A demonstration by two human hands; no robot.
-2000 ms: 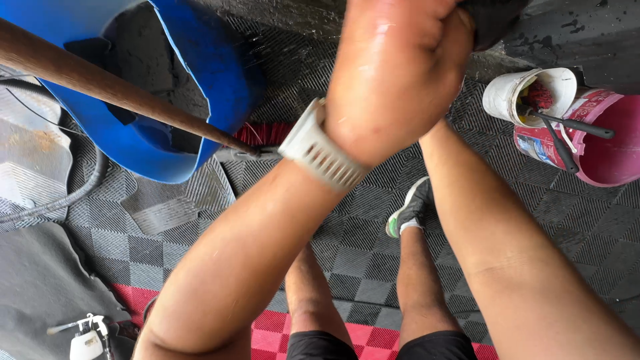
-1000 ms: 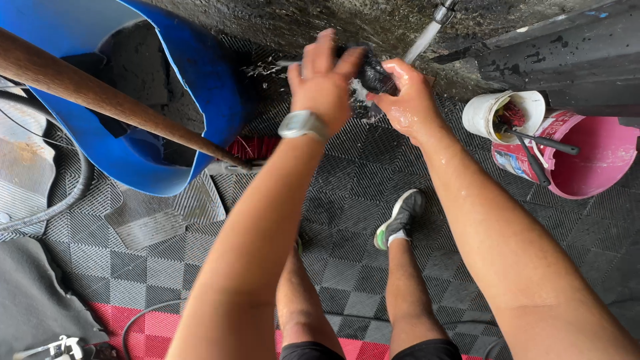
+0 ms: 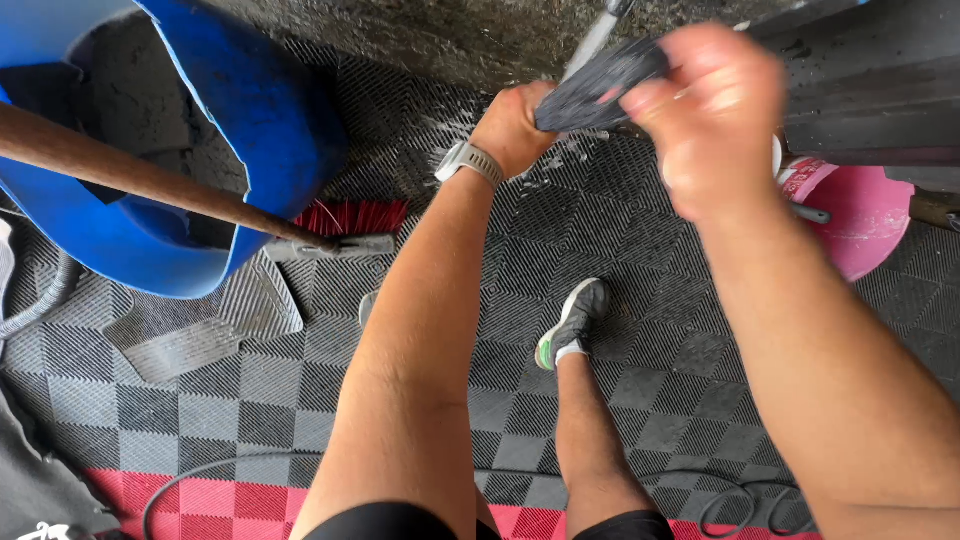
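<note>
A wet dark grey cloth (image 3: pixel 604 84) is stretched between my hands, under a stream of water (image 3: pixel 591 46) from a pipe or hose end (image 3: pixel 619 6) at the top. My left hand (image 3: pixel 516 127), with a pale watch (image 3: pixel 469 163) at the wrist, grips the cloth's lower left end. On the right, my right hand (image 3: pixel 712 112) is blurred by motion and holds the cloth's other end. Water splashes on the floor beneath my hands.
A cut blue plastic barrel (image 3: pixel 289 112) stands at left, a wooden pole (image 3: pixel 142 176) crossing it down to a red-bristled broom (image 3: pixel 352 219). A floor mat (image 3: pixel 217 322) lies below. A pink bucket (image 3: pixel 862 217) is at right. A cable (image 3: pixel 225 461) runs across the tiled floor.
The dark cloth was bunched between my hands a second ago and is now drawn out longer. My right hand has moved up and away from my left hand.
</note>
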